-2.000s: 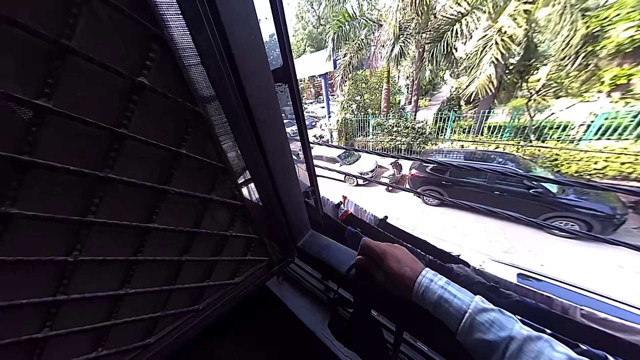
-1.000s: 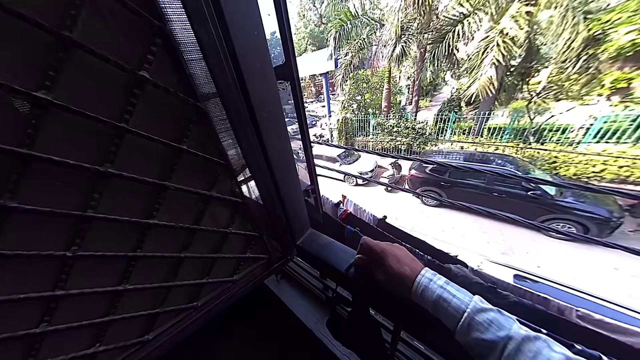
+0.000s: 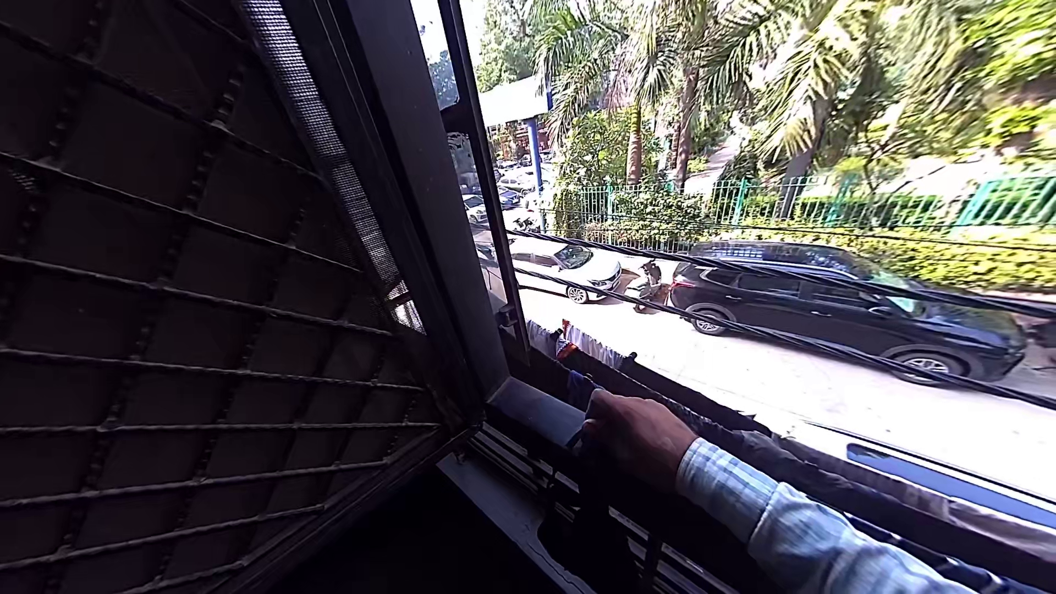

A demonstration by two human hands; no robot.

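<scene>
My right hand, in a light checked sleeve, reaches in from the lower right and rests at the window's lower frame. Its fingers are curled down over the edge, and something dark hangs beneath them in shadow; whether they grip it, I cannot tell. Just beyond the hand, laundry hangs outside in a row, with white, red and dark pieces. The upright window frame stands to the left of the hand. My left hand is out of view.
A dark metal grille fills the left side, with a strip of mesh along it. Black cables cross outside. Below are a road, a dark parked car, a white car, a scooter and a green fence.
</scene>
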